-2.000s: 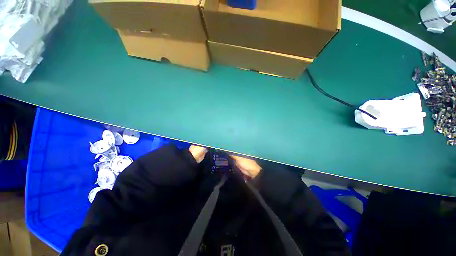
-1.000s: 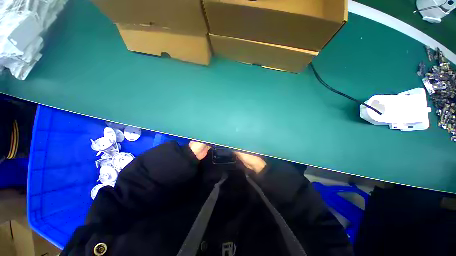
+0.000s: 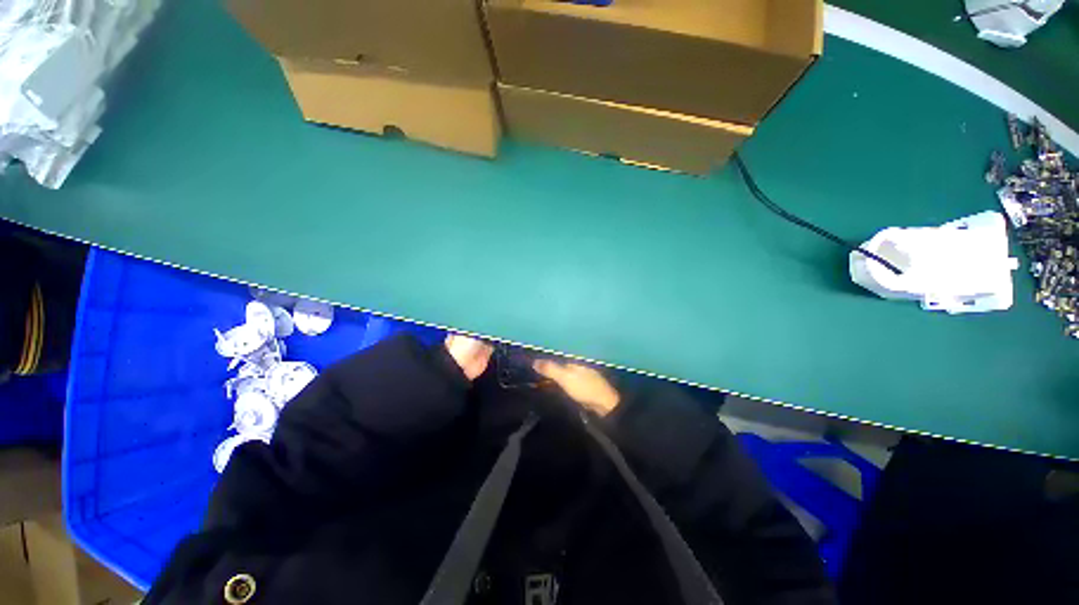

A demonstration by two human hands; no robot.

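A dark rectangular object, perhaps a phone [image 3: 514, 366], is held low at the bench's front edge, against the dark jacket. My left hand [image 3: 470, 355] grips its left side; only part of the hand shows past the sleeve. My right hand [image 3: 580, 383] is at its right side, fingers reaching over its edge. The fingertips are small and partly lost against the dark jacket. A white housing [image 3: 937, 265] with a black cable [image 3: 790, 216] lies on the green bench at the right.
Two brown cartons, closed [image 3: 391, 106] and open [image 3: 645, 118], stand at the back. White plastic bags [image 3: 53, 89] lie left, small metal parts [image 3: 1047, 219] right. A blue bin [image 3: 142, 414] below the left edge holds white round covers [image 3: 254, 411]. Another white unit [image 3: 1012, 17] is at the top right.
The dark object's face was lit two seconds ago and is now dark. My right hand's fingers have shifted left over its edge. The white unit at the top right has moved up in the view.
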